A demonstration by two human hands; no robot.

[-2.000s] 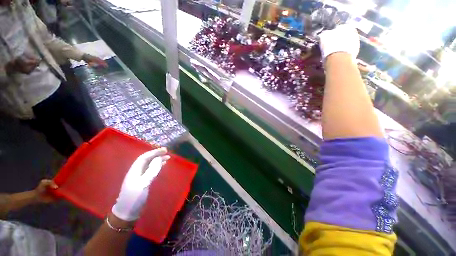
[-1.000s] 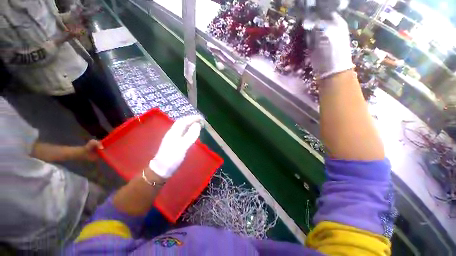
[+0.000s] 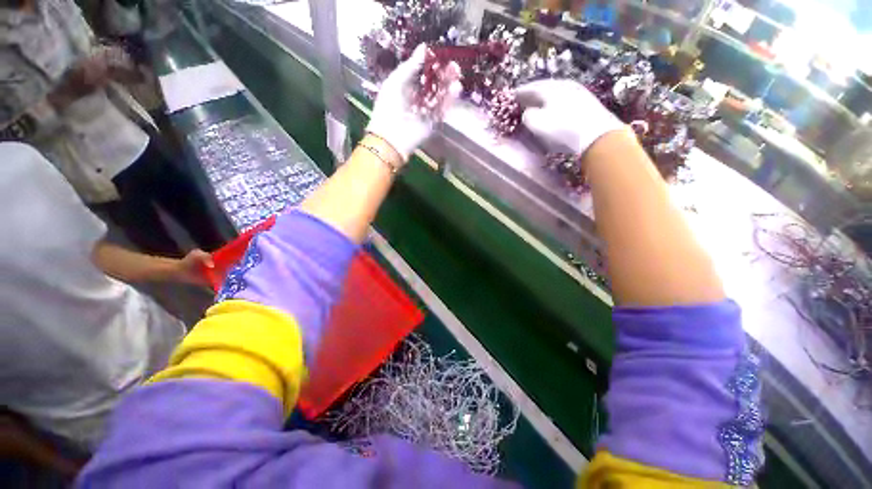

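My left hand (image 3: 403,107), in a white glove, is raised at the shelf across the line and holds a small clump of dark red leads (image 3: 438,80) with pale ends. My right hand (image 3: 564,113), also gloved, is at the front of the heap of maroon wired parts (image 3: 643,88), its fingers closed around some of the leads. The red plastic tray (image 3: 368,320) is below my left forearm, partly hidden by my sleeve. A tangled pile of pale wires (image 3: 440,406) lies on the green surface near me.
A person at left holds the tray's edge with a hand (image 3: 197,265). Another person stands behind. Blister trays (image 3: 250,172) and a white sheet (image 3: 203,86) lie on the far left bench. A metal post (image 3: 328,67) rises before the shelf. Loose dark wires (image 3: 832,287) lie at right.
My left hand has moved from over the tray up to the shelf and now holds dark red leads. My right hand has come down and left to the front of the heap.
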